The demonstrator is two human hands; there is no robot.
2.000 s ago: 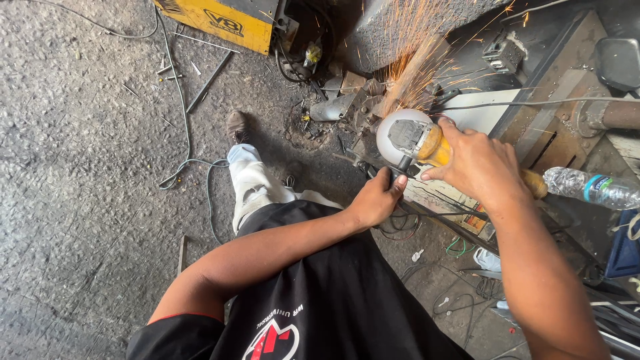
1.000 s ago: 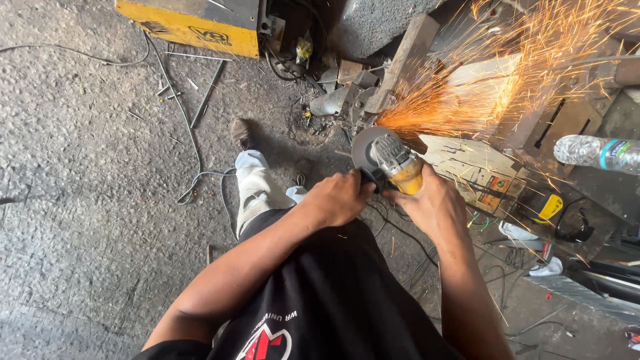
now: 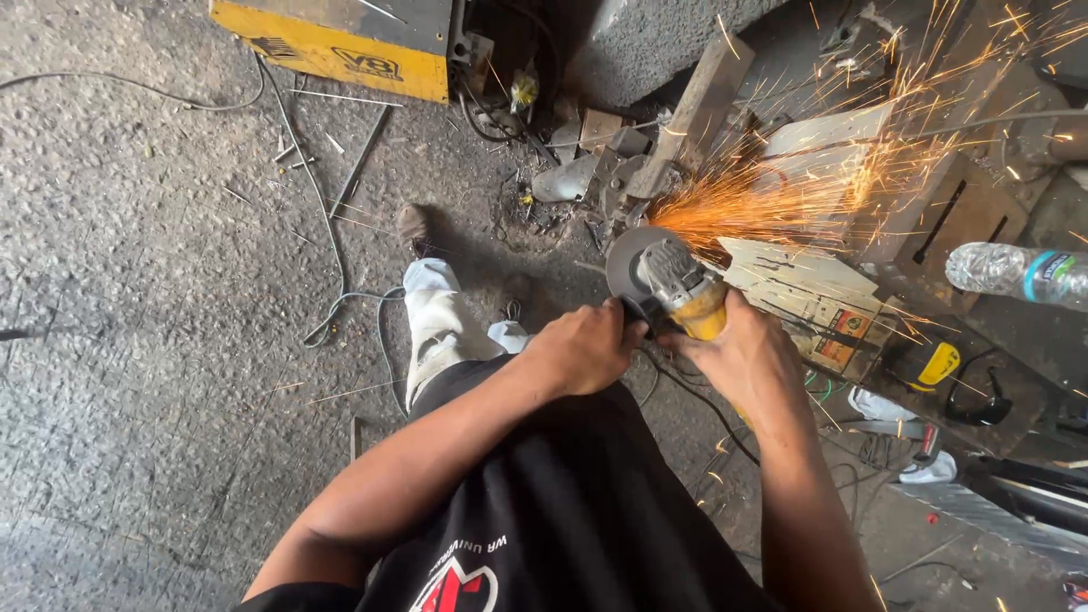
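Note:
An angle grinder [image 3: 680,285] with a yellow body and grey metal head is held in both hands. My right hand [image 3: 748,361] wraps around its yellow body. My left hand [image 3: 588,347] is closed on what looks like its dark side handle, left of the head. The large grinding disc [image 3: 633,262] faces up the view, near the lower end of a metal bar [image 3: 693,115]. Orange sparks [image 3: 756,208] stream from there to the upper right. Where exactly the disc touches the metal is hidden by sparks and the grinder head.
A yellow machine housing [image 3: 340,64] stands at the upper left, with a cable [image 3: 327,217] trailing over the ground. On the right are a clear plastic bottle [image 3: 1016,272], a pale metal plate [image 3: 795,272] and dark goggles [image 3: 977,399]. Metal scraps lie beside the bar.
The sparks are much denser than two seconds ago and now spread to the right; they rose upward then. Both hands still hold the grinder. The view has shifted.

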